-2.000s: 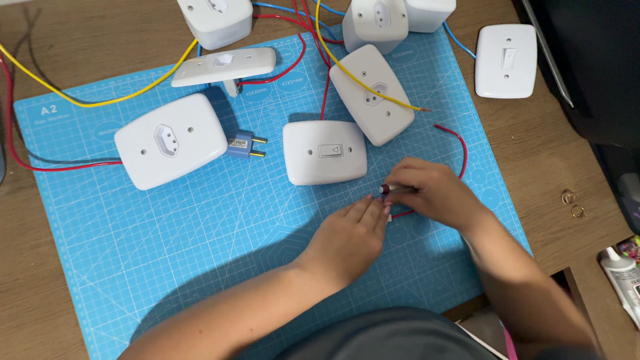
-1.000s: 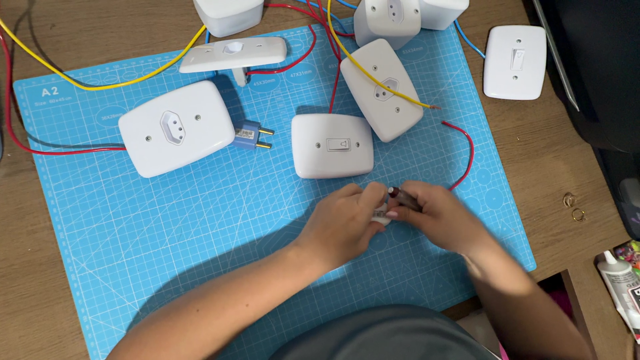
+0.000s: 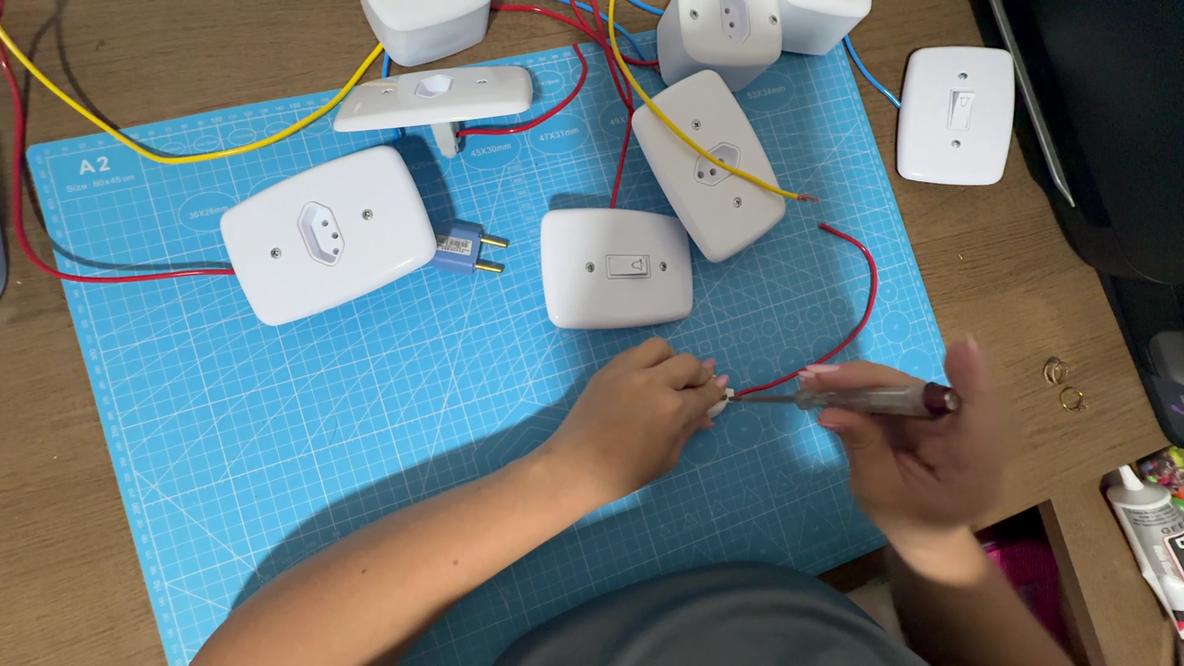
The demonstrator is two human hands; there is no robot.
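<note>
My left hand [image 3: 638,416] pinches a small white electrical part [image 3: 722,400] over the blue cutting mat [image 3: 388,407]; the fingers hide most of it. A red wire [image 3: 868,296] runs from that part and curves up to a loose end. In my right hand [image 3: 925,444] is a screwdriver [image 3: 869,400] with a clear handle and dark red end, its tip at the white part. Just above my left hand lies a white switch plate [image 3: 615,296]. A white socket plate [image 3: 684,203] rests beyond it, crossed by a yellow wire [image 3: 680,134] with a bare copper end.
A larger white socket plate [image 3: 347,277] and a blue plug [image 3: 460,248] lie left. A thin socket plate [image 3: 509,91] and white boxes [image 3: 425,32] stand at the back. Right are another switch plate [image 3: 957,157], gold rings [image 3: 1071,399], a tube [image 3: 1147,527] and a black object [image 3: 1101,111].
The screwdriver now extends to the right from the white part, its handle in my right hand. One second ago both hands were close together; my right hand has since moved right and opened out somewhat.
</note>
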